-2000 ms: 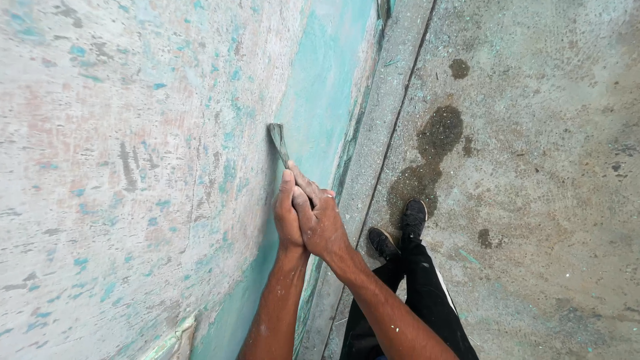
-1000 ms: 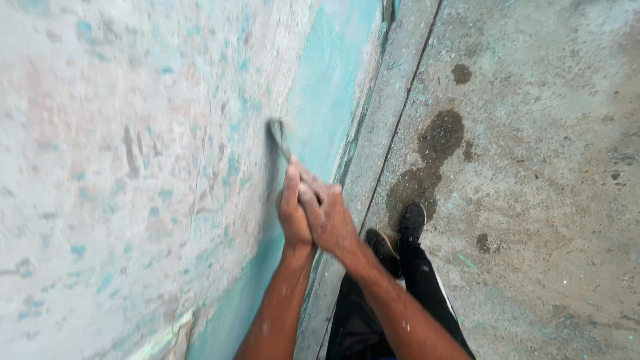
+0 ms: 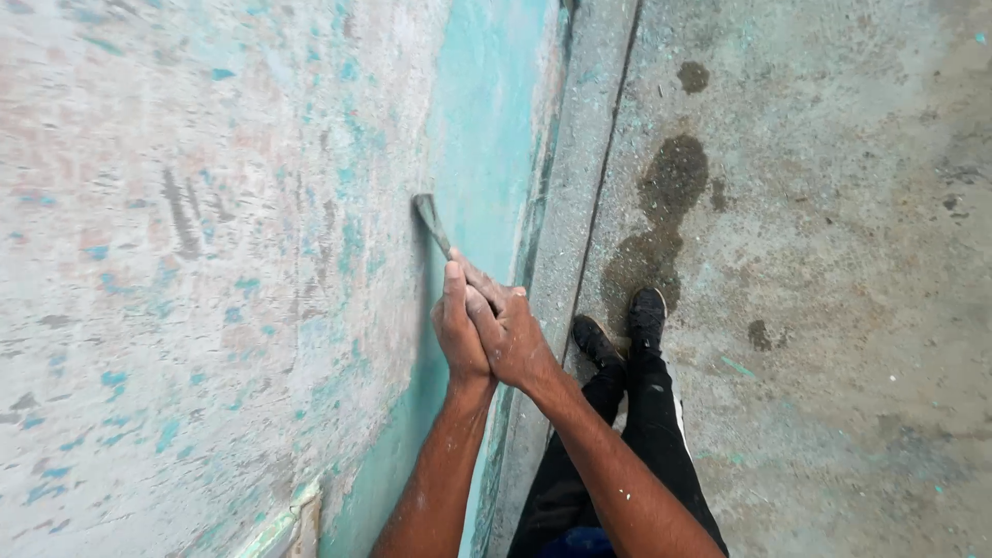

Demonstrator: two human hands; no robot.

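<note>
Both hands are clasped together around a scraper (image 3: 434, 223) with a flared metal blade; its handle is hidden in the fingers. My left hand (image 3: 463, 329) is on the left side of the grip, thumb pointing up. My right hand (image 3: 511, 333) overlaps it from the right, a finger stretched along the tool toward the blade. The blade's edge lies at the wall (image 3: 232, 310), where a worn white surface with turquoise flecks meets a smoother turquoise paint band (image 3: 484, 132). Pale dust coats the fingers.
A concrete ledge (image 3: 570, 201) strewn with paint chips runs along the wall's foot. The concrete floor (image 3: 837, 232) has dark damp stains (image 3: 673, 182). My black shoes (image 3: 646, 314) stand beside the ledge. A broken, raised edge (image 3: 304, 515) juts from the wall at lower left.
Both hands keep their grip on the scraper. The blade remains near the border of the turquoise paint, with only small shifts.
</note>
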